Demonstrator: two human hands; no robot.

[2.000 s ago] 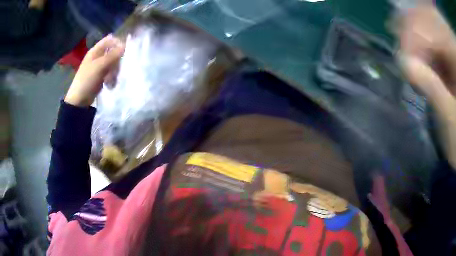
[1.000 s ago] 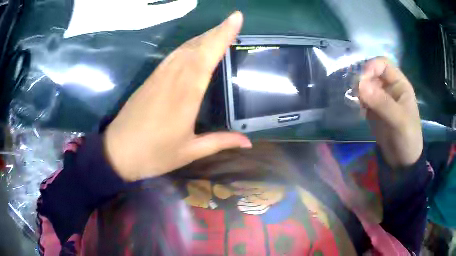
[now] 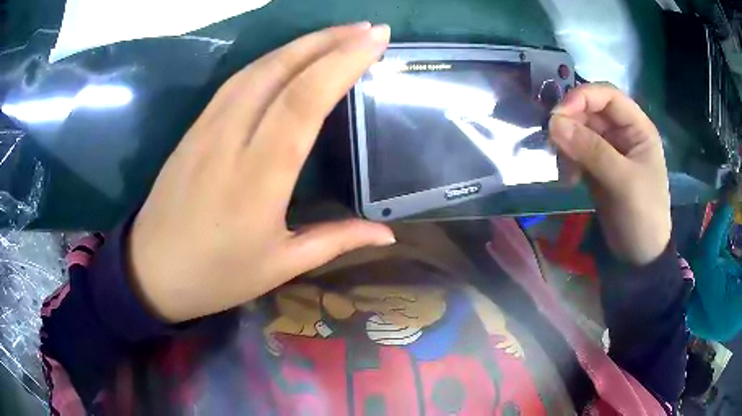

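A grey video speaker (image 3: 456, 201) lies face up on the green bench, with its dark screen left and round dial right. Small yellow lettering shows at the screen's top. My left hand (image 3: 236, 175) is spread around the speaker's left end, fingertips by the top left corner and thumb just below the lower edge; whether it touches the speaker is unclear. My right hand (image 3: 610, 154) pinches thumb and forefinger on a clear protective film (image 3: 529, 162) at the speaker's right side. The film stretches over the screen with bright glare; its far edge is hard to see.
A white sheet-like item (image 3: 138, 20) lies at the back left. Hazy clear plastic (image 3: 594, 41) is at the back right. Crumpled clear wrap (image 3: 28, 284) is at the far left, and dark stacked items (image 3: 704, 89) stand at the right. Another person's teal sleeve (image 3: 716, 284) shows at the right edge.
The speaker has come into clear view, and its dial now shows. Since one second ago, my right hand has moved slightly left and the glare on the film has spread across the screen.
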